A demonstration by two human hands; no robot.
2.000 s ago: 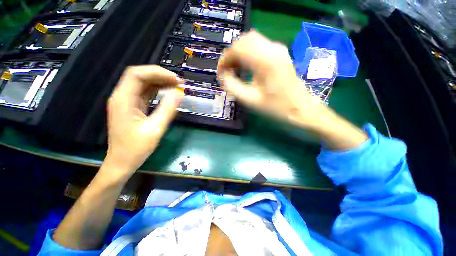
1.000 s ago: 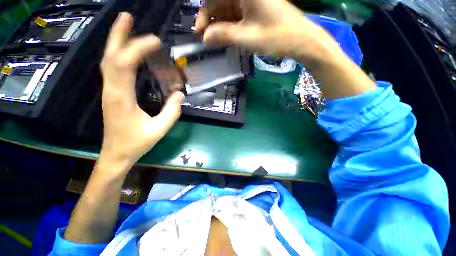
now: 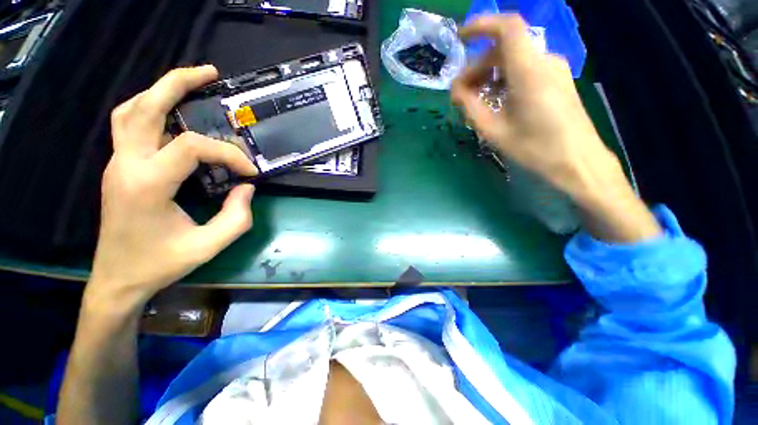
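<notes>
My left hand (image 3: pixel 170 178) holds a phone housing (image 3: pixel 291 116) by its left end, tilted over the black foam tray (image 3: pixel 332 187). The housing's open side is up, with an orange tab and a silver-grey area inside. Part of another housing shows beneath it in the tray. My right hand (image 3: pixel 532 108) is blurred, over the flex strips (image 3: pixel 496 98) in front of the blue bin (image 3: pixel 555 25). Its thumb and fingers are bent near the strips; whether they grip one cannot be told.
An open poly bag (image 3: pixel 424 51) with dark parts stands right of the tray. Small black parts (image 3: pixel 440 133) lie loose on the green mat. Black foam trays (image 3: pixel 665 108) stand at the right and left. Dark marks show near the mat's front edge.
My left hand now holds the housing steady above the tray. My right hand has left the housing and moved right to the flex strips. The view has shifted.
</notes>
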